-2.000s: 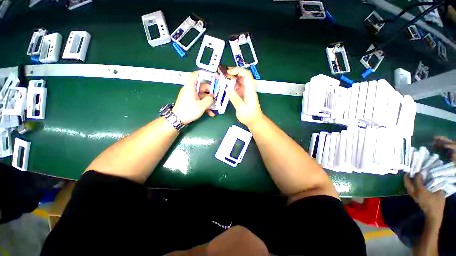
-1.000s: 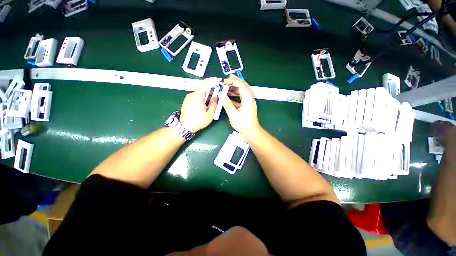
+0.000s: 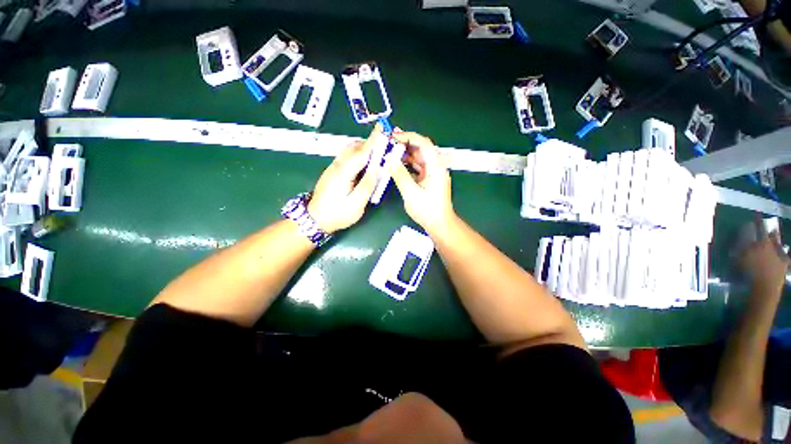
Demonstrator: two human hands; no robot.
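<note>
My left hand (image 3: 345,189) and my right hand (image 3: 422,179) hold a white unit (image 3: 386,166) between them, tilted edge-on, above the near worktop by the metal strip. Its window side is mostly hidden by my fingers. A blue part shows at the top of my hands, but I cannot tell if it belongs to this unit or to the open unit (image 3: 367,92) just behind. Loose white front covers (image 3: 402,264) lie overlapping on the worktop in front of me, below my right hand.
A large two-row stack of front covers (image 3: 620,264) stands at the right. More white housings (image 3: 33,180) lie at the far left. Several units lie on the green belt beyond the metal strip (image 3: 201,131). Another person's hand (image 3: 763,253) is at the far right.
The units on the belt have shifted left. The held unit has turned from face-up to edge-on between my hands. The other person's hand at the right has moved away from the near edge.
</note>
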